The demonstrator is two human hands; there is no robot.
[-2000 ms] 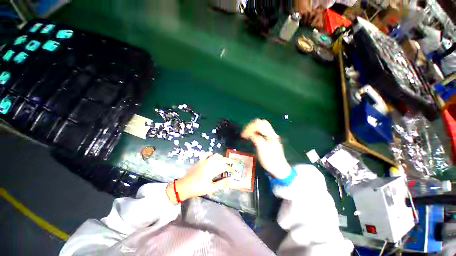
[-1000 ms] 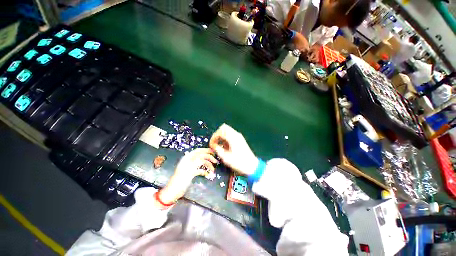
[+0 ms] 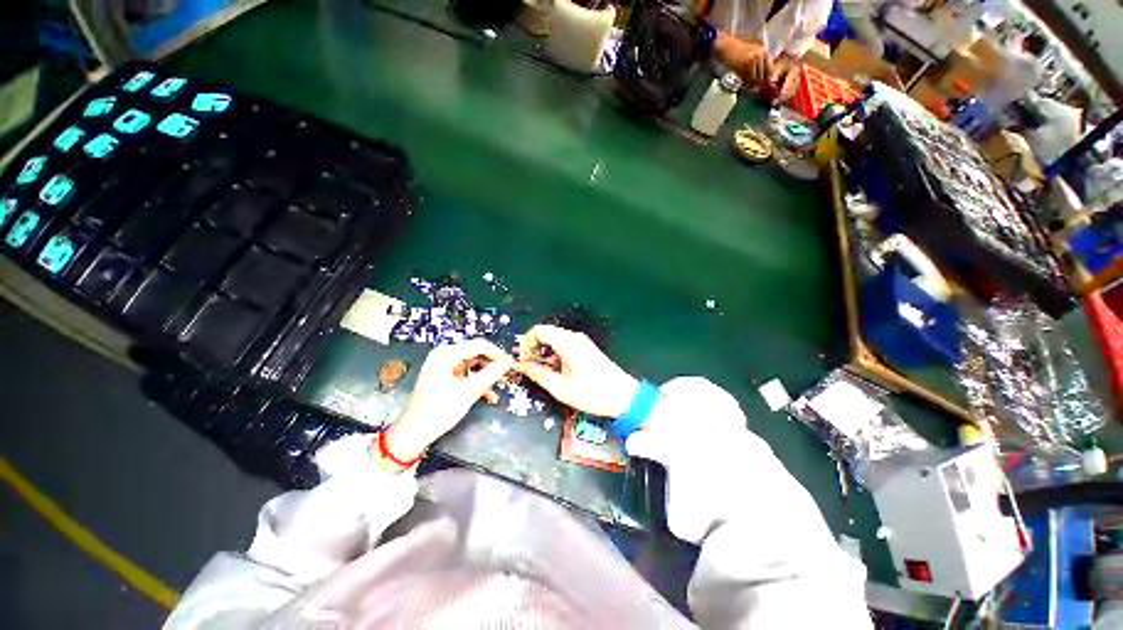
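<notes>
My left hand (image 3: pixel 451 385), with a red bracelet, and my right hand (image 3: pixel 569 373), with a blue wrist band, meet fingertip to fingertip over the loose parts. Their fingers are pinched together; anything tiny between them is too small to make out. A pile of small white-silver pieces (image 3: pixel 451 322) lies just beyond my left hand. A dark heap (image 3: pixel 584 322) shows partly behind my right hand. An orange-red fixture (image 3: pixel 596 460) with a teal unit (image 3: pixel 591 431) in it lies below my right hand, partly covered by it.
A black tray (image 3: pixel 234 209) with teal units in its far-left pockets fills the left. A beige card (image 3: pixel 373 316) and a brown disc (image 3: pixel 392 374) lie beside it. At right are a blue bin (image 3: pixel 911 310), plastic bags and a white device (image 3: pixel 946 517). Another person's hand (image 3: pixel 744 55) shows across the bench.
My right hand moved left from beyond the fixture to meet my left hand, which moved up and left off the fixture. The fixture's teal unit came into view. The head view shifted.
</notes>
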